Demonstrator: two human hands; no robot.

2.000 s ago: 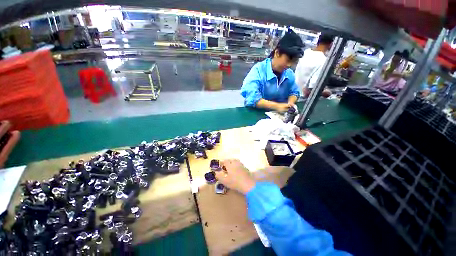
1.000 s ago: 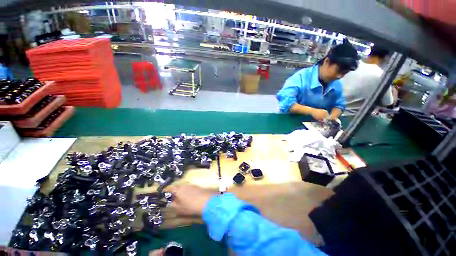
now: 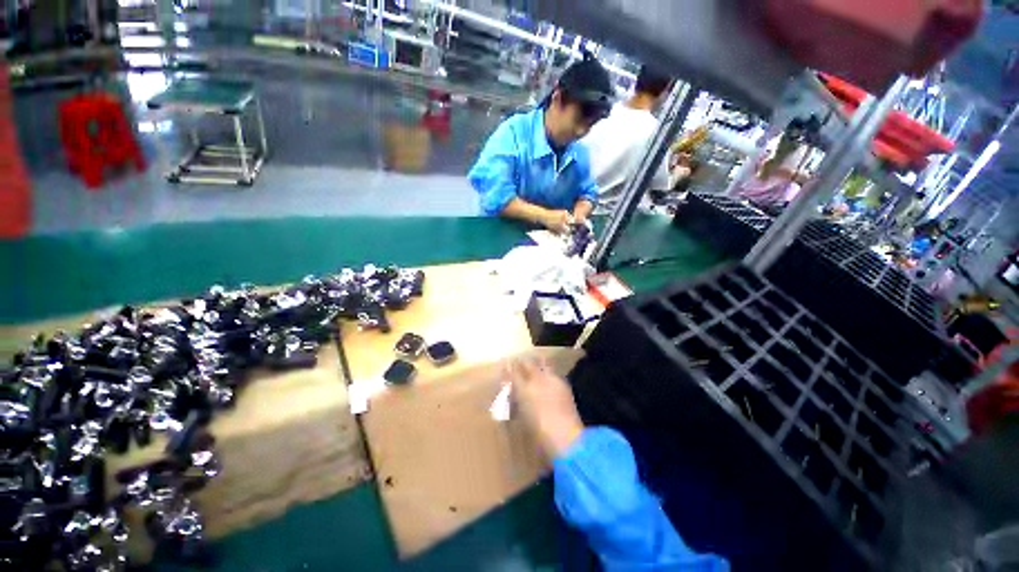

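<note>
My right hand (image 3: pixel 544 404) is over the right tan board (image 3: pixel 436 447), fingers pointing away from me. A small white piece (image 3: pixel 502 402) lies right beside its fingertips; whether the fingers grip it cannot be told. Three rounded black square units (image 3: pixel 398 372) with pale rims lie on the board, left of and beyond the hand. A large loose heap of black strap parts with shiny ends (image 3: pixel 212 346) covers the boards at the left. My left hand is not in view.
A black compartment tray stack (image 3: pixel 771 369) stands at right. An open black box (image 3: pixel 555 317), white cloths (image 3: pixel 542 270) and an orange-edged paper (image 3: pixel 608 288) lie beyond my hand. A coworker (image 3: pixel 539 168) in blue sits across the green bench (image 3: pixel 279 241). A metal post (image 3: pixel 643 168) rises beside them.
My right hand has left the strap heap and moved right to the right board. The view has swung right; the small round-topped item and fingertips at the bottom edge are out of view.
</note>
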